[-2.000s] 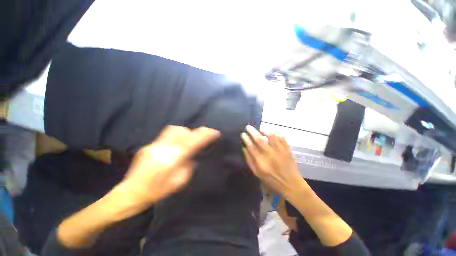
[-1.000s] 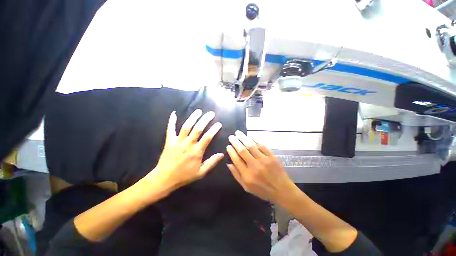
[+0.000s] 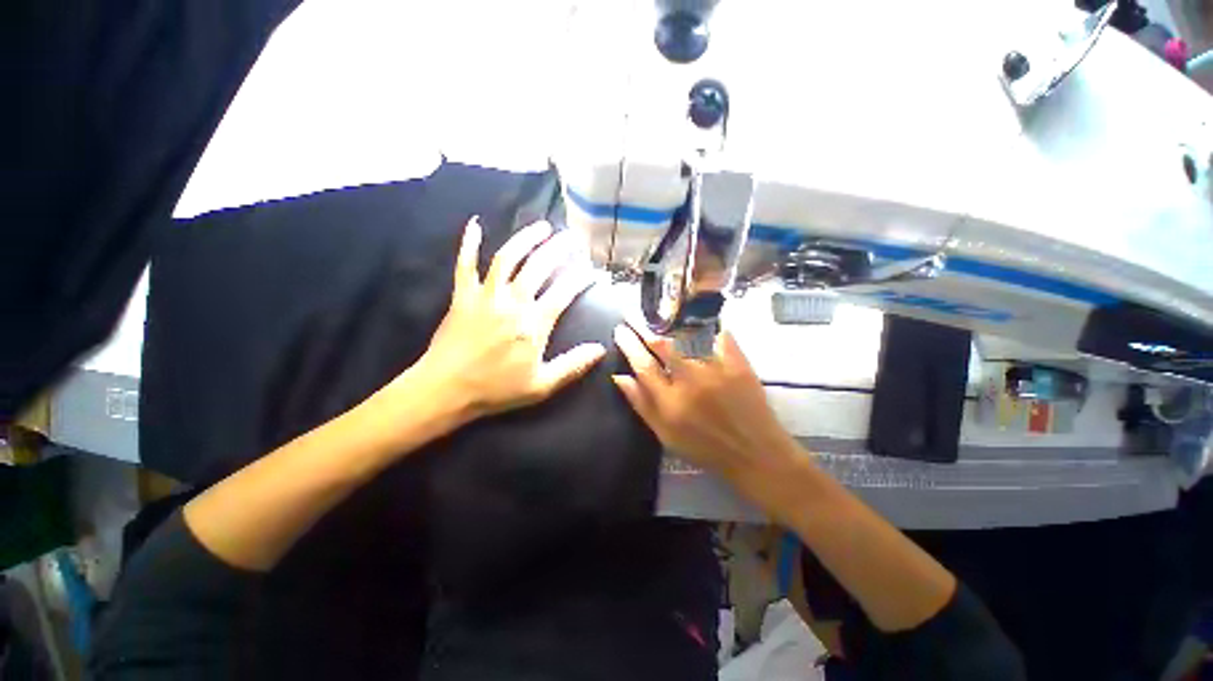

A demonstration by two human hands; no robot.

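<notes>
A black garment panel (image 3: 319,306) lies on the white table and hangs over the front edge towards my lap. The white sewing machine (image 3: 851,186) has a blue stripe; its needle area is over the cloth's right edge and partly hidden by glare and metal parts. My left hand (image 3: 512,326) lies flat on the panel with fingers spread, left of the needle area. My right hand (image 3: 698,399) rests at the cloth's right edge just in front of the machine head, its fingertips partly under the metal parts.
A black rectangle (image 3: 921,389) lies on the table right of the needle. A small holder with red and orange bits (image 3: 1038,399) is beside it. A ruler strip (image 3: 851,468) runs along the front edge. A large black garment pile (image 3: 107,146) fills the upper left.
The blurred view has steadied and shifted, with the machine head now nearer. My left hand has gone from raised fingers to flat on the cloth. Both hands and the cloth have moved towards the needle area.
</notes>
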